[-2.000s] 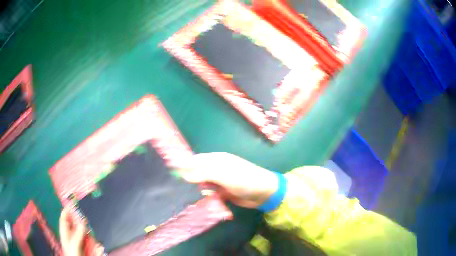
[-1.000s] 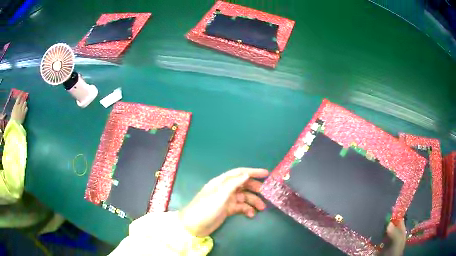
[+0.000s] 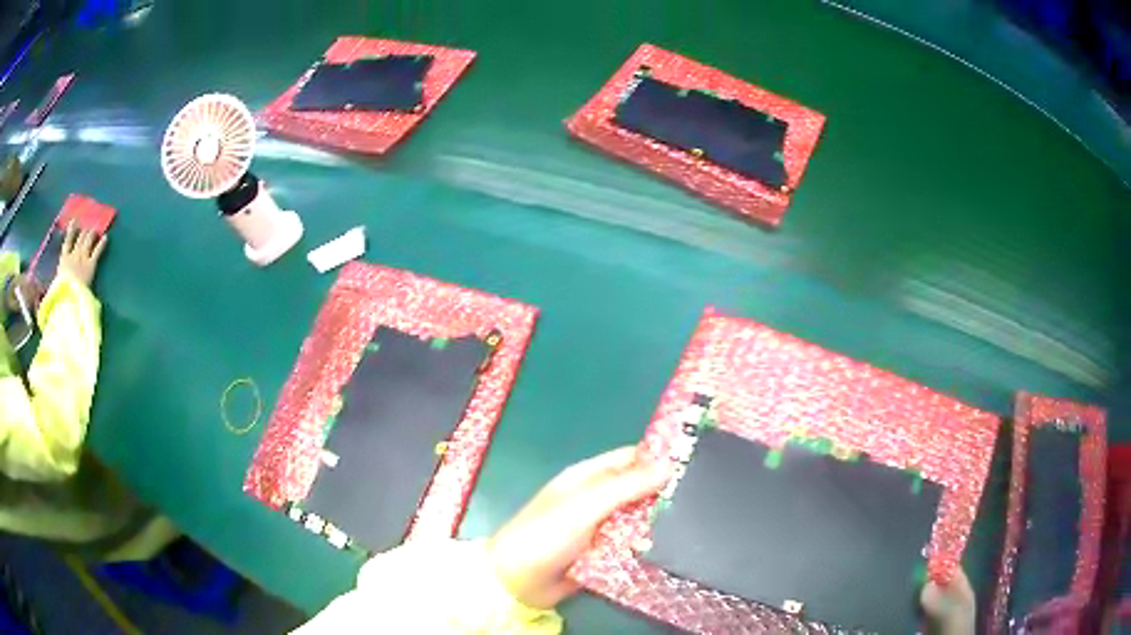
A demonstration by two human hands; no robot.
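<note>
A black-covered circuit board [image 3: 794,521] lies on red-pink bubble wrap [image 3: 856,378] in front of me at the lower right. My left hand [image 3: 577,515] grips the wrap's left edge, thumb on top at the board's connector side. My right hand [image 3: 950,605] is at the right edge, mostly cut off by the frame's bottom, with fingertips on the wrap. A second board [image 3: 403,434] on bubble wrap lies flat on the green surface to the left, partly behind my left sleeve.
Two wrapped boards lie on the conveyor [image 3: 533,186]. A fan [image 3: 211,146], a white block [image 3: 337,249] and a yellow rubber band [image 3: 241,406] are at left. Another board [image 3: 1054,509] lies at the far right. Another person's yellow sleeve [image 3: 68,360] and hand show at far left.
My left hand, open beside the wrap a second ago, now holds its left edge. The held board has moved left and turned straighter. The view has shifted, so surrounding things appear further right.
</note>
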